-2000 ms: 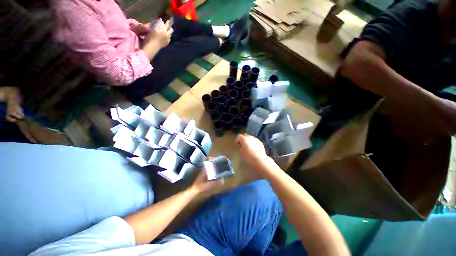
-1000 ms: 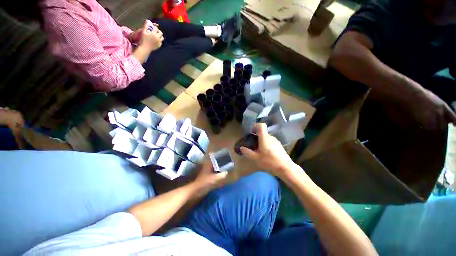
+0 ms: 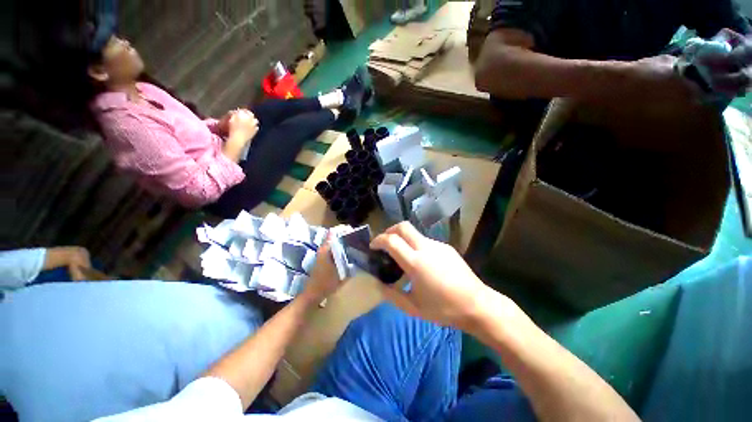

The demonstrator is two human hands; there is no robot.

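Observation:
My left hand (image 3: 323,276) holds a small white carton (image 3: 340,251) with its open mouth turned to the right. My right hand (image 3: 425,268) grips a black cylinder (image 3: 383,265) right at the carton's mouth; whether its end is inside is unclear. A group of open-flapped white cartons (image 3: 260,254) stands to the left of my left hand. A tight cluster of upright black cylinders (image 3: 350,183) stands beyond my hands. More white cartons (image 3: 425,194) stand to the right of the cylinders.
The cardboard sheet (image 3: 472,177) lies under the work. A large open brown carton (image 3: 606,239) is at right, before a person in dark clothes (image 3: 577,66). A person in a pink shirt (image 3: 161,148) sits at upper left. Flat cardboard (image 3: 441,62) lies beyond.
My right hand has taken a black cylinder and brought it left to the carton in my left hand. The view has shifted; the person at right now holds a pale item above the large carton.

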